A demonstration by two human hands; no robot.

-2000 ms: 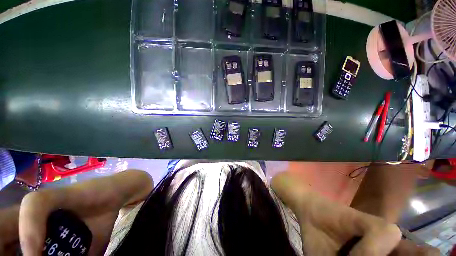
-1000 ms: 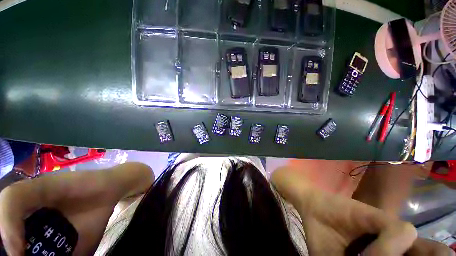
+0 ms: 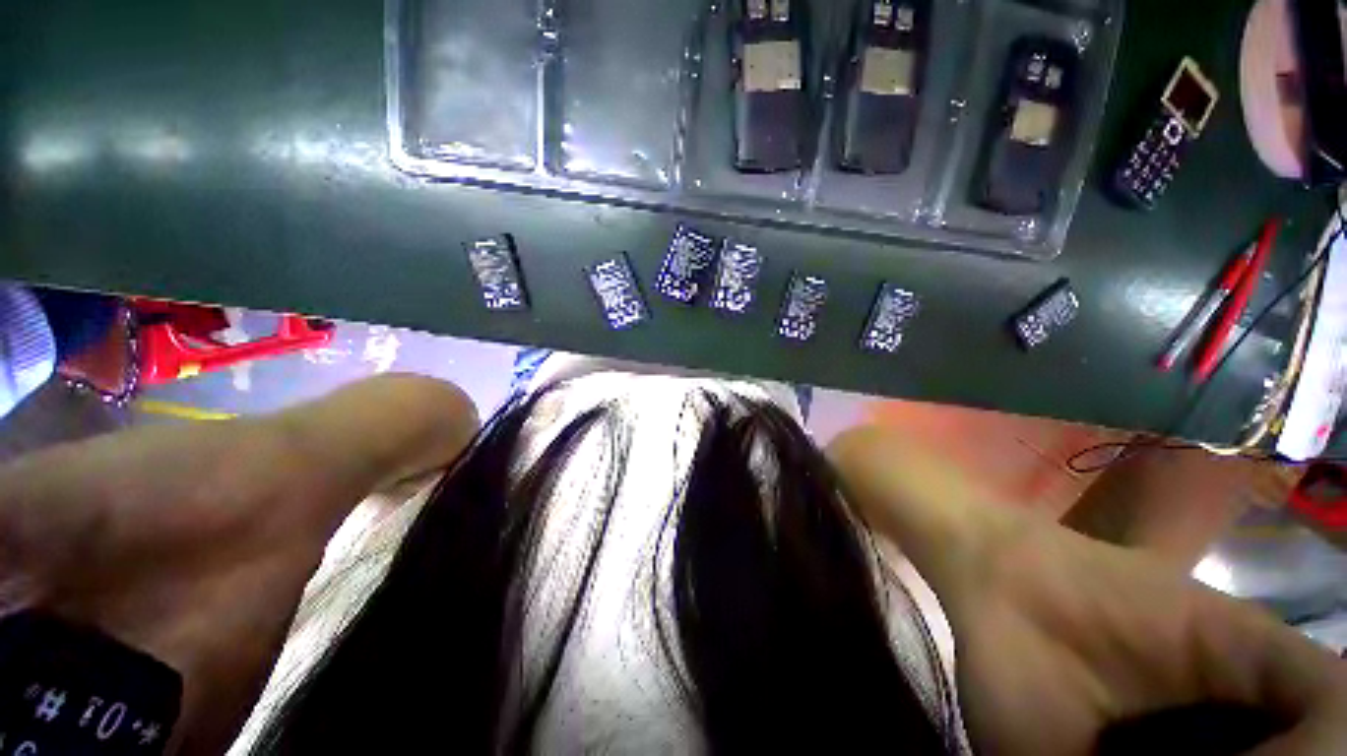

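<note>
My left hand point(image 3: 192, 510) is at the lower left, cut off by the picture's edge. It holds a black keypad phone point(image 3: 92, 694), of which only the lower keys with white characters show. My right hand point(image 3: 1123, 635) is at the lower right, also cut off, and is closed round a dark object point(image 3: 1197, 730); its shape is mostly hidden. In the clear blister tray point(image 3: 621, 189), three black phones point(image 3: 770, 89) lie back up with pale labels in open battery bays. Several small dark batteries point(image 3: 497, 273) lie loose along the near bench edge.
Right of the tray lies a face-up keypad phone point(image 3: 1164, 136), with two pens point(image 3: 1238, 300) nearer me. A pink fan base point(image 3: 1273, 89) and a white power strip point(image 3: 1319, 362) stand far right. Another person's sleeve point(image 3: 22, 347) shows far left, near a red stool point(image 3: 222, 343).
The view has shifted: the bench, tray and batteries stand higher and further right in the picture, and the tray's back row is out of view. The left-hand phone has moved lower, mostly out of frame.
</note>
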